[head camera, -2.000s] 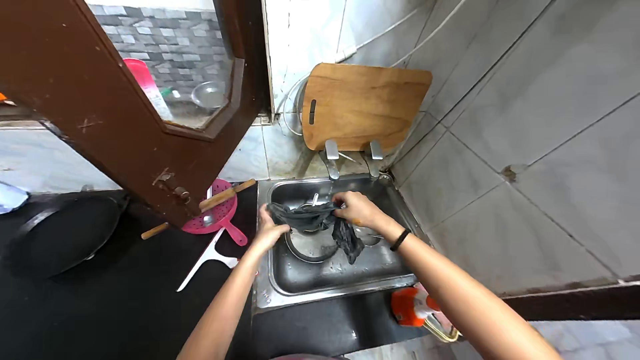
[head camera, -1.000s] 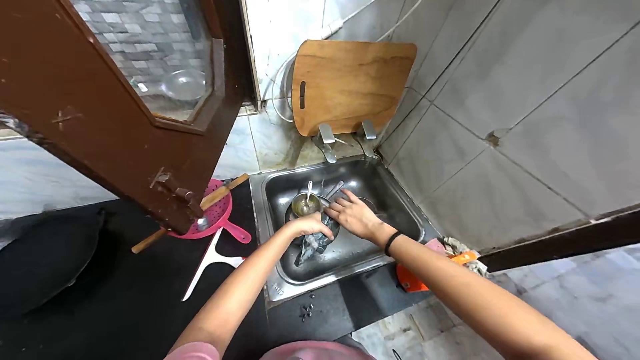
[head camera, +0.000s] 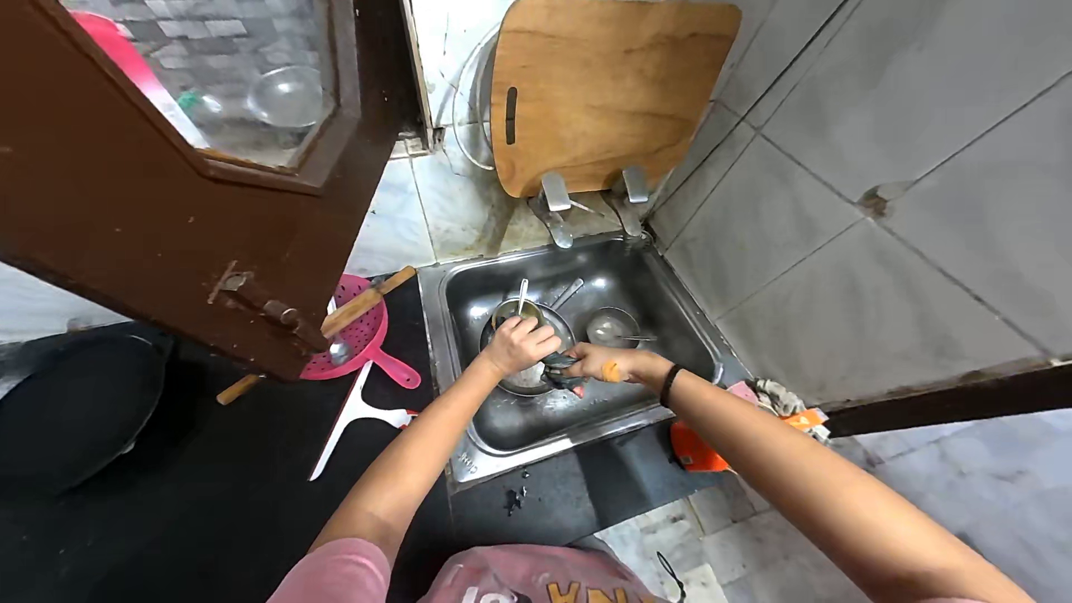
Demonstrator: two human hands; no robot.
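Note:
Over the stainless steel sink [head camera: 536, 442], my left hand [head camera: 521, 345] is closed at the near rim of a small bowl [head camera: 507, 310] that holds a spoon [head camera: 523, 295]; whether it grips the bowl or the cloth is hidden. My right hand [head camera: 596, 363] grips a dark wet cloth [head camera: 563, 371], bunched between the two hands. Beneath them lies a round metal pan [head camera: 528, 383], partly covered. A clear bowl [head camera: 611, 325] with a utensil in it sits right of the hands. Another metal utensil handle [head camera: 569, 291] leans behind the pan.
Two taps [head camera: 555, 205] [head camera: 628, 201] stand behind the sink, below a wooden board [head camera: 611, 92]. Left are a pink colander [head camera: 360, 331], a white squeegee [head camera: 347, 419] and a black pan [head camera: 75, 410]. A brown cabinet door [head camera: 201, 243] hangs open over the counter. An orange container [head camera: 697, 448] stands front right.
The dark cloth, stretched between my hands two seconds ago, is now bunched low over the pan. Dark bits lie on the front counter, as they did one second ago.

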